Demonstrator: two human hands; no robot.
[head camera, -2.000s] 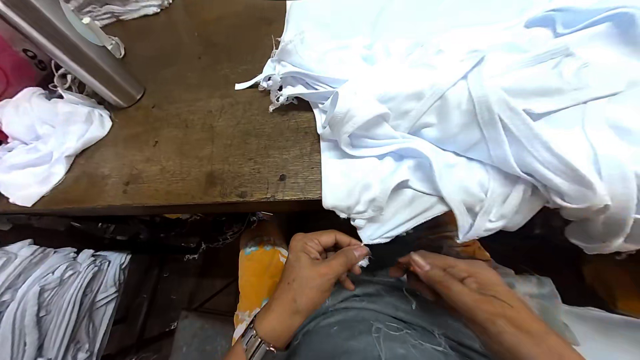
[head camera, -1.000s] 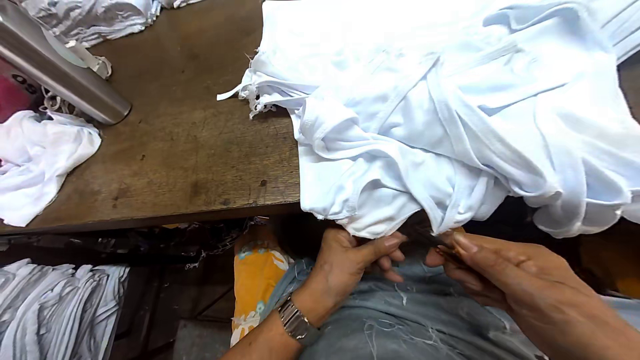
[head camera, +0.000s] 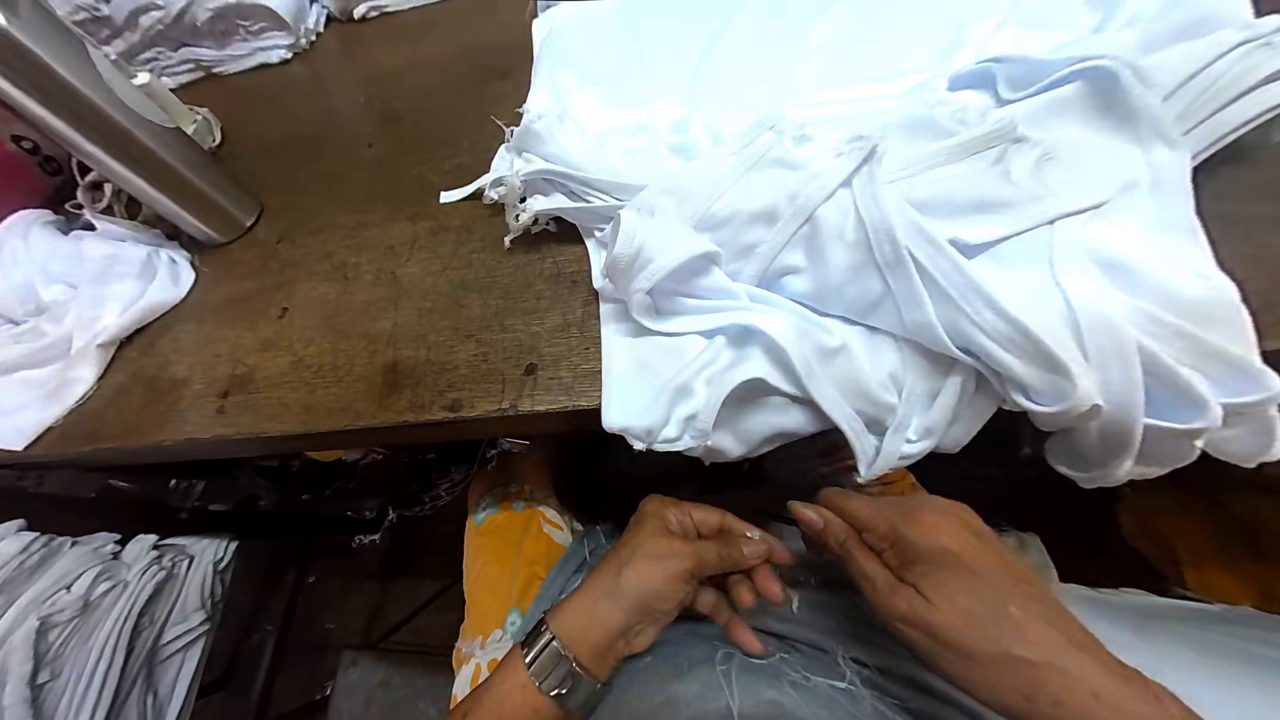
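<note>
My left hand (head camera: 690, 575), with a metal-band wristwatch (head camera: 558, 668), is over my lap below the table edge. Its thumb and forefinger close on a tiny white thread scrap (head camera: 752, 535); the other fingers are loosely curled. My right hand (head camera: 920, 580) faces it from the right, a short distance apart, its thumb against the curled fingers. A small dark tool (head camera: 785, 518), mostly hidden, seems to stick out past the thumb. White cloth garments (head camera: 800, 250) lie heaped on the table, their lower folds hanging over the edge just above both hands.
The wooden table (head camera: 400, 300) carries a steel cylinder (head camera: 130, 130), a crumpled white cloth (head camera: 90, 300) and more white cloth (head camera: 210, 40) at the back left. Below, at left, stands a stack of folded white cloth (head camera: 100, 620). Loose threads (head camera: 800, 680) cling to the grey cloth on my lap.
One second ago both hands were up at the hanging edge of the garments; now they are below it, off the cloth. The heap lies much as before.
</note>
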